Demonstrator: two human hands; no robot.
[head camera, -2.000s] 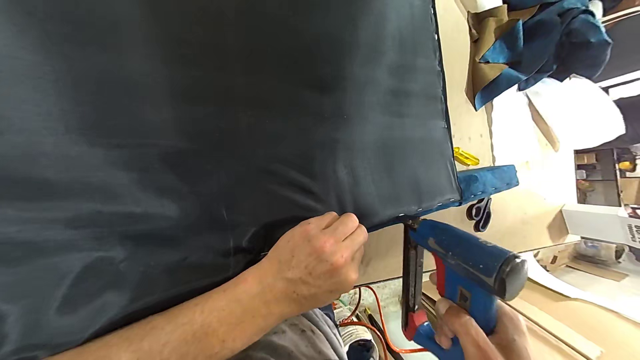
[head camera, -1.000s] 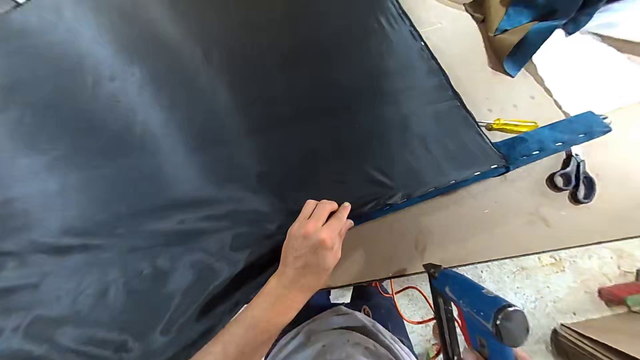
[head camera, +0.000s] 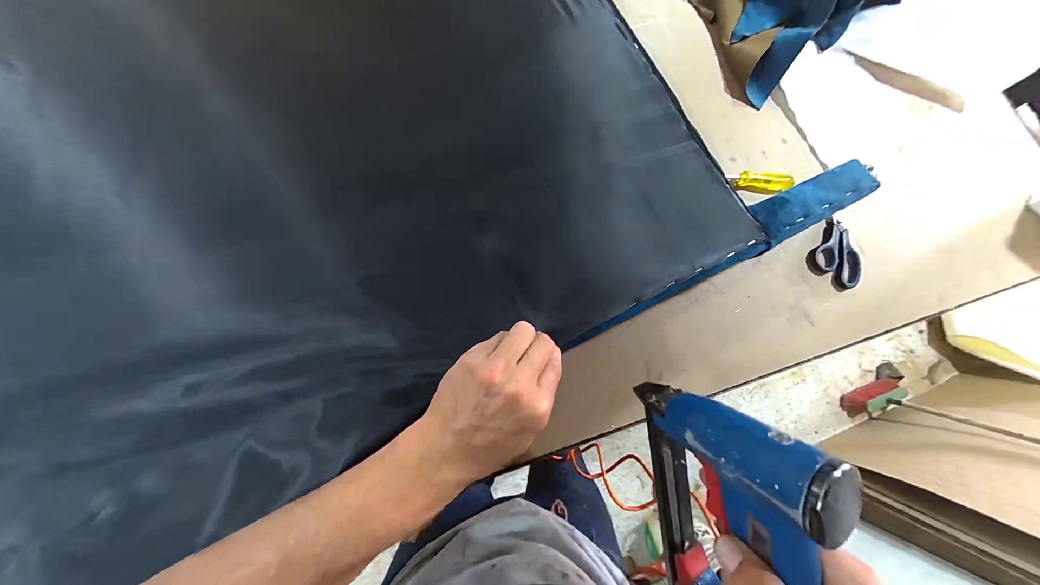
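A sheet of black fabric (head camera: 390, 187) covers a large flat piece with blue fabric along its edge, where a row of staples shows. My left hand (head camera: 500, 390) pinches the black fabric at the near edge, its fingertips partly hidden. At the lower right, my right hand (head camera: 780, 565) grips a blue pneumatic staple gun (head camera: 739, 455) by its handle, the nose a little way off the edge. A blue fabric-covered strip (head camera: 816, 201) with staples juts from the piece's corner.
Beside the strip lie scissors (head camera: 837, 256) and a yellow-handled screwdriver (head camera: 764, 182) on the worktable (head camera: 699, 341). Blue and tan fabric scraps (head camera: 780, 57) are at the top right. An orange hose (head camera: 626, 487) hangs below the table edge; a red and green brush (head camera: 873, 398) is on the floor.
The staple gun, at the fabric edge two seconds ago, is now away from it. My left hand still pinches the edge, farther from the corner. The view has shifted.
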